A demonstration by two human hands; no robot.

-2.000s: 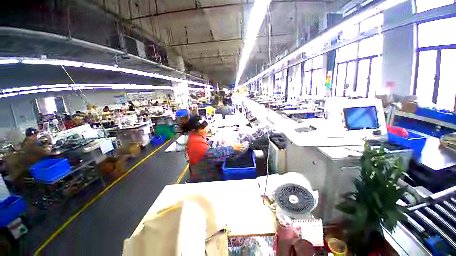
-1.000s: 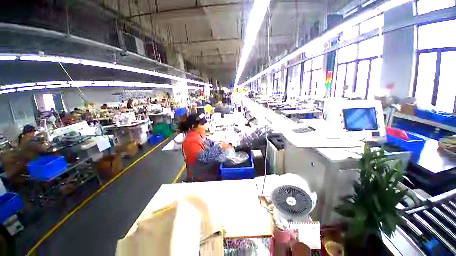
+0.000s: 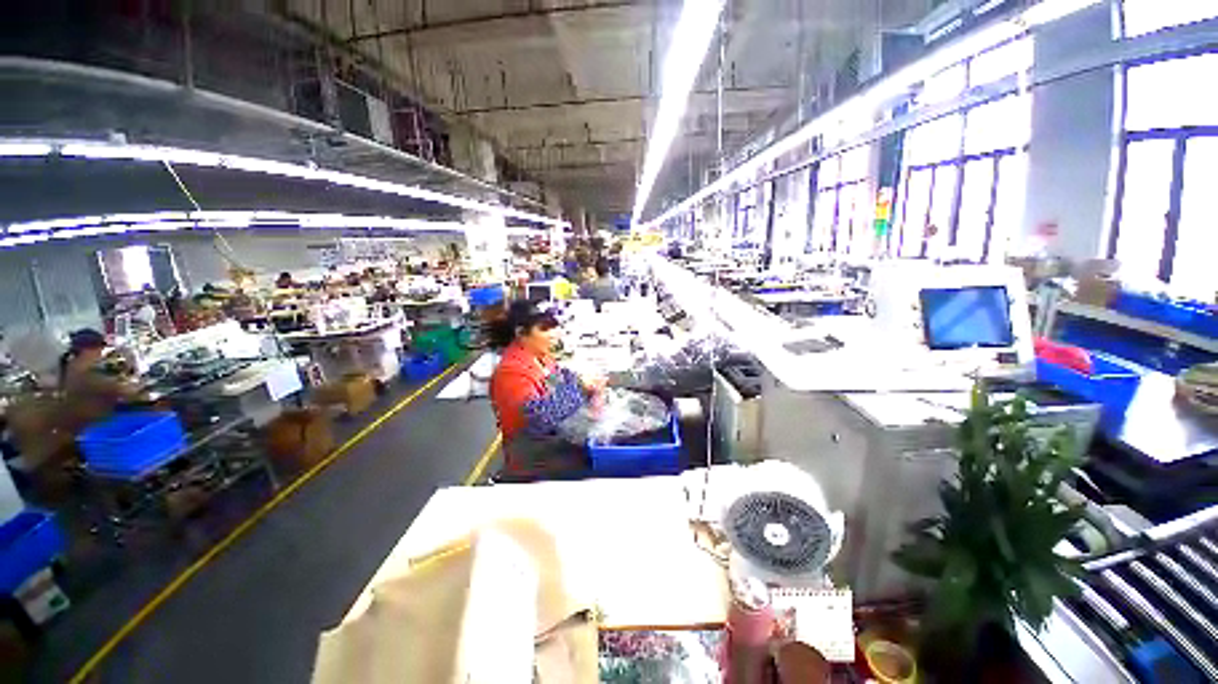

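Neither of my hands is in the picture. Nearest in front of me is a pale tabletop (image 3: pixel 641 535). Beige sheets or a large kraft bag (image 3: pixel 441 601) lie over its left front part, with a yellow strip along an edge. A small round fan (image 3: pixel 777 532) with a dark grille stands at the table's right. A pink cup or bottle (image 3: pixel 748 628) and a white card or calendar (image 3: pixel 818 621) stand in front of the fan. A patterned surface (image 3: pixel 661 655) shows at the bottom edge.
A green plant (image 3: pixel 995 508) and roller conveyor (image 3: pixel 1162 588) are at right. A grey machine (image 3: pixel 855 454) with a screen stands behind. A person in red (image 3: pixel 524 401) handles clear plastic over a blue tote (image 3: pixel 635 454) beyond the table. A yellow-lined aisle (image 3: pixel 307 521) runs at left.
The person in red has brought crinkled clear plastic over the blue tote, where an arm reached two seconds ago. The view has shifted only slightly.
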